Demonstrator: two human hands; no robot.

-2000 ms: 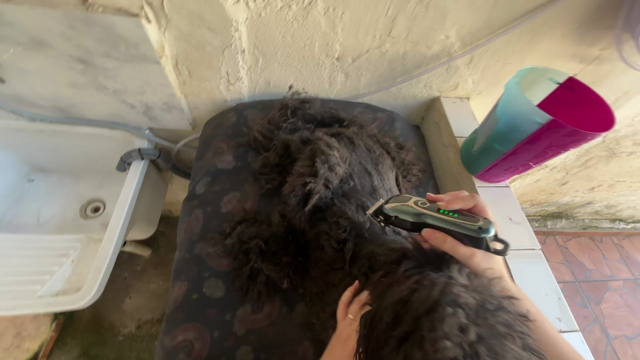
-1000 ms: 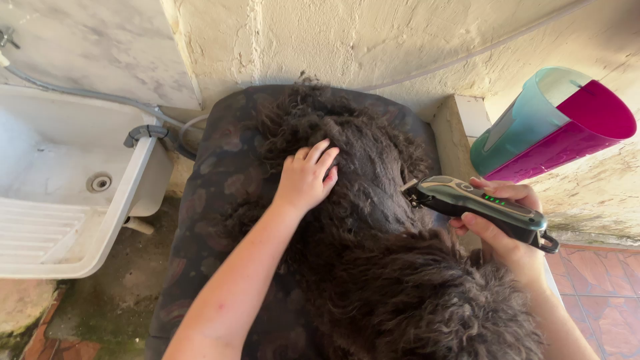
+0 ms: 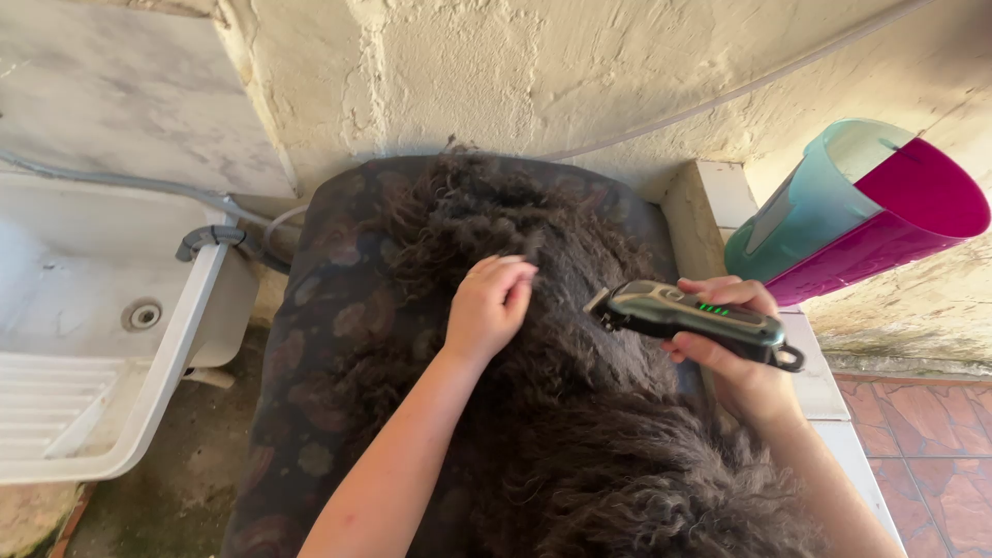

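Observation:
A dark, curly-haired animal, probably a dog point(image 3: 620, 465), lies on a padded surface covered in dark patterned cloth point(image 3: 310, 403). My right hand point(image 3: 736, 341) holds a cordless hair clipper point(image 3: 690, 314) with green lights, its blade pointing left, close over the short-haired patch of the coat. My left hand point(image 3: 492, 302) is at the coat left of the clipper, fingers curled together, with what looks like a small blurred tuft of dark hair at the fingertips. Longer tangled hair lies above and left of that hand. The animal's head cannot be made out.
At the left is a white utility sink point(image 3: 174, 372) with a grey hose point(image 3: 116, 182) over it. A teal and magenta plastic container point(image 3: 852, 217) stands on the white-tiled ledge point(image 3: 814, 372) at the right. A rough cream wall point(image 3: 465, 70) rises behind the padded surface.
My left hand came up from the bottom onto the coat, then moved slightly down, its fingers now curled. The clipper blade, earlier at the coat, now appears slightly off it.

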